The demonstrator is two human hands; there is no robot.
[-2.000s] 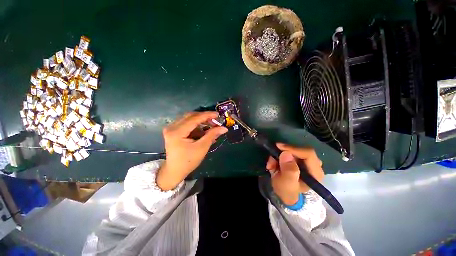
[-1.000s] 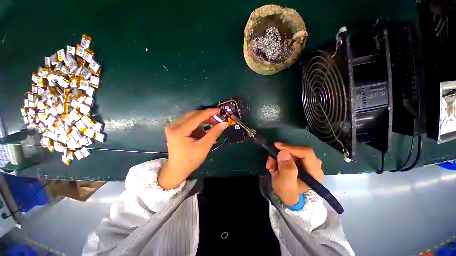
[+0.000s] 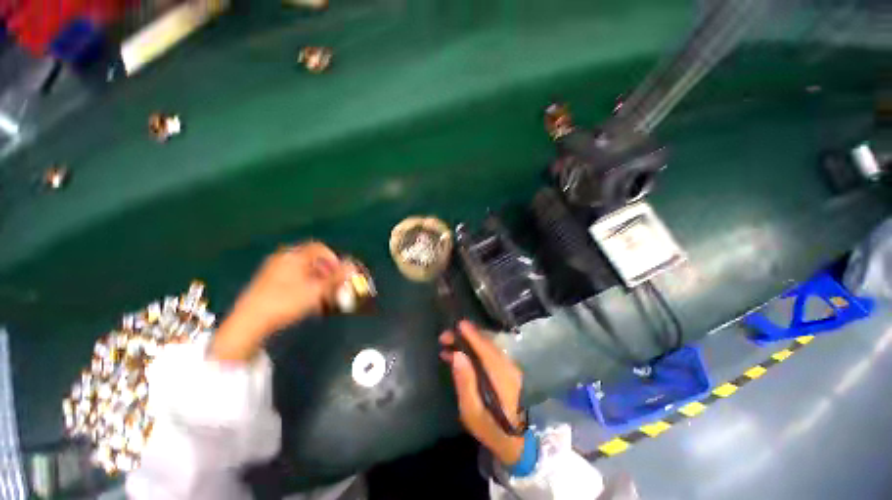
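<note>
My left hand (image 3: 289,288) is over the green bench, its fingertips on a small blurred assembly (image 3: 354,286) with orange, white and dark parts. My right hand (image 3: 489,383) is closed around the black handle of the soldering iron (image 3: 473,356), whose front end points up towards the tan cleaning pot (image 3: 421,248). The pot holds grey beads. A loose pile of small silver-white and orange cells (image 3: 122,386) lies at the left, partly behind my left sleeve. The picture is blurred.
A white disc with a dark centre (image 3: 370,368) lies between my hands. A black fan (image 3: 501,273) and a pale square panel (image 3: 639,242) stand right of the pot. Small assemblies (image 3: 315,59) lie along the far bench. Blue bins (image 3: 650,386) are below the bench edge.
The view has swung wider. My left hand has lifted the small assembly off its spot. The iron has left the board and is near the pot. The white disc now shows.
</note>
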